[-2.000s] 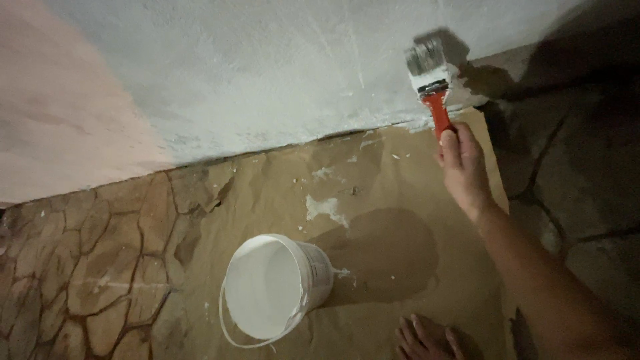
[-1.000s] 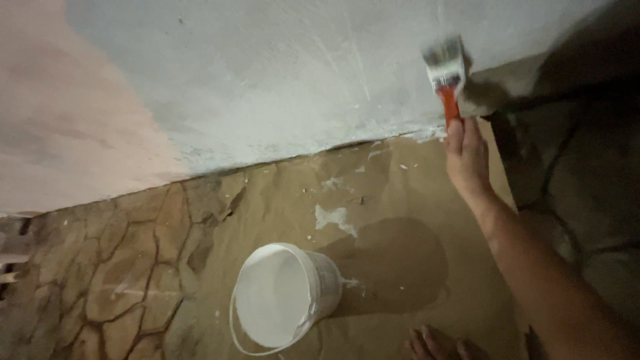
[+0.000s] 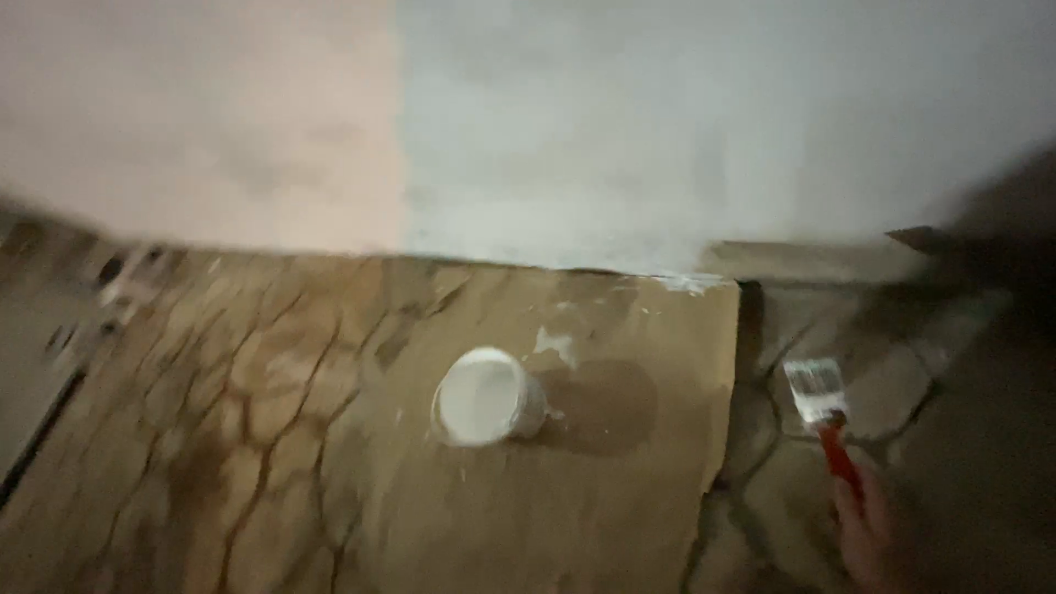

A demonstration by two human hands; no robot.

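Observation:
My right hand (image 3: 866, 524), at the lower right, is closed around the red handle of a paintbrush (image 3: 817, 388). White paint coats the bristles, which point up and a little left, over the stone floor and apart from the wall. A white plastic bucket (image 3: 532, 404) of white paint stands on a brown paper sheet (image 3: 561, 511), left of the brush. Behind them rises the wall (image 3: 577, 124), pale grey-white in the middle and right, pink at the left. My left hand is out of view. The picture is blurred.
Irregular stone paving (image 3: 272, 396) runs along both sides of the paper. White paint splashes (image 3: 557, 345) mark the sheet near the bucket and by the wall's foot. A dark shadow covers the right side. At the far left, a dark line crosses a greyish surface.
The brush in my right hand has moved away from the wall, down and to the right of the paper. The view has shifted widely. Fingers seen earlier at the bottom edge are gone from view.

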